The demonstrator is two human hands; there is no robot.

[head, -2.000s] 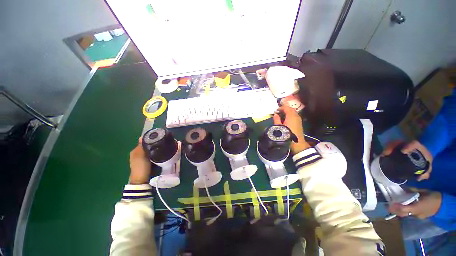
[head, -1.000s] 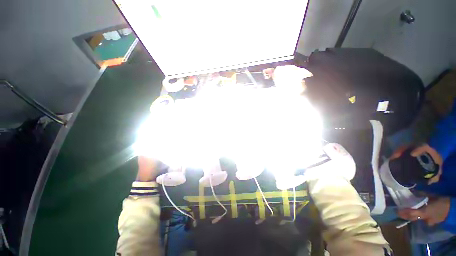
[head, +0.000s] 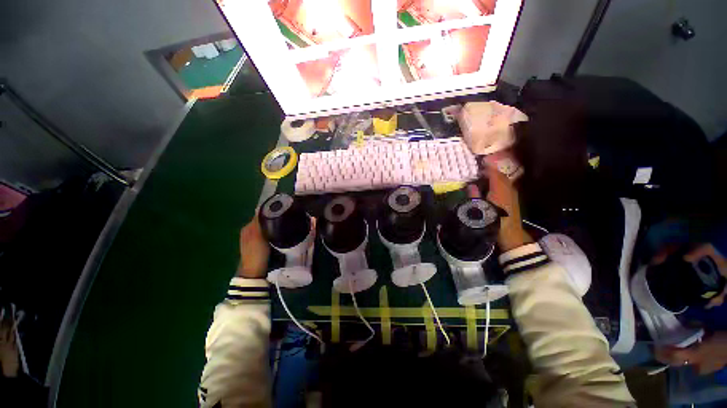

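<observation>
Several white-and-black security cameras stand in a row on the green bench, ring-dotted black fronts up, thin white leads running to the front edge. My left hand (head: 253, 249) is against the left side of the leftmost camera (head: 292, 239), its fingers mostly hidden behind it. My right hand (head: 505, 205) is beside and behind the rightmost camera (head: 470, 247), fingers partly hidden; a grip cannot be told. The two middle cameras (head: 347, 243) (head: 404, 231) stand untouched. The monitor (head: 391, 49) shows a split picture with bright reddish panes.
A white keyboard (head: 387, 166) lies behind the cameras, yellow tape roll (head: 279, 162) left of it, crumpled pinkish bag (head: 488, 127) right. A white mouse (head: 564, 261) is by my right sleeve. A black case (head: 622, 143) stands right. A neighbouring person's hands hold another camera (head: 673, 291).
The strong white glare over the cameras one second ago is gone. The monitor has changed from near-white to split reddish pictures. The view has shifted; both hands stay beside the outer cameras.
</observation>
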